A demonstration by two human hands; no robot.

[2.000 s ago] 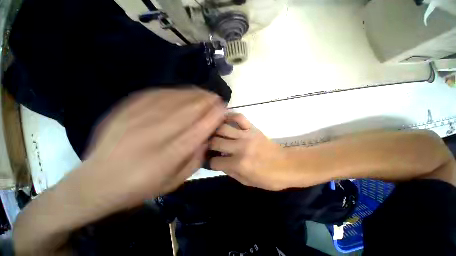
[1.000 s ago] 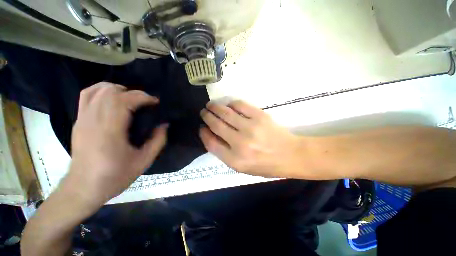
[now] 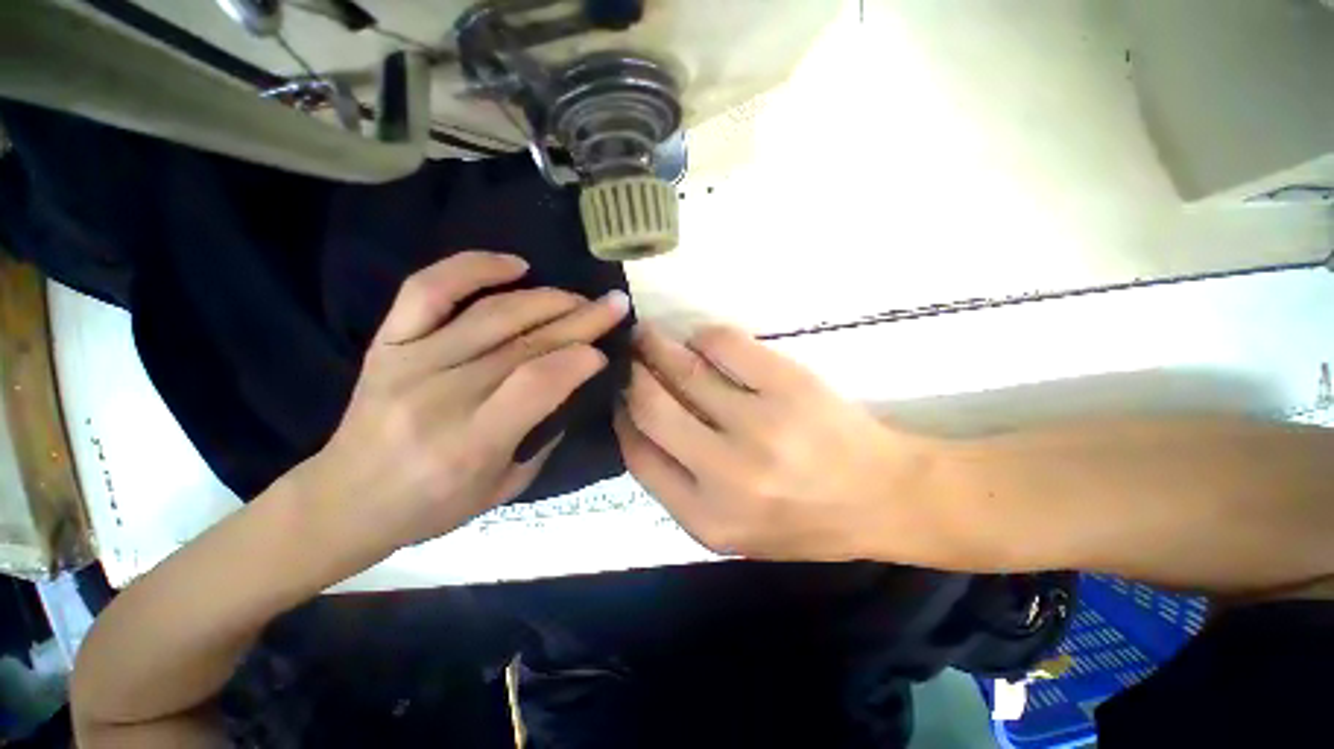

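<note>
A black cloth [image 3: 242, 307] lies on the white table under the sewing machine head, its right edge near the ribbed tension knob [image 3: 631, 217]. My left hand [image 3: 468, 381] lies on the cloth, fingertips at its right edge. My right hand [image 3: 746, 439] is at the same edge, its curled fingertips on the cloth beside my left fingertips. Both hands hold the cloth edge between them. The needle and presser foot are hidden behind the machine head and knob.
The cream machine arm [image 3: 190, 110] crosses the upper left. The white table [image 3: 1024, 344] has ruler markings along its front and a wooden edge [image 3: 32, 424] at left. A blue perforated basket [image 3: 1119, 659] is below at right.
My left hand has moved right from mid-cloth to the right edge, beside my right hand. My right hand has shifted only slightly. The machine head appears slightly further right.
</note>
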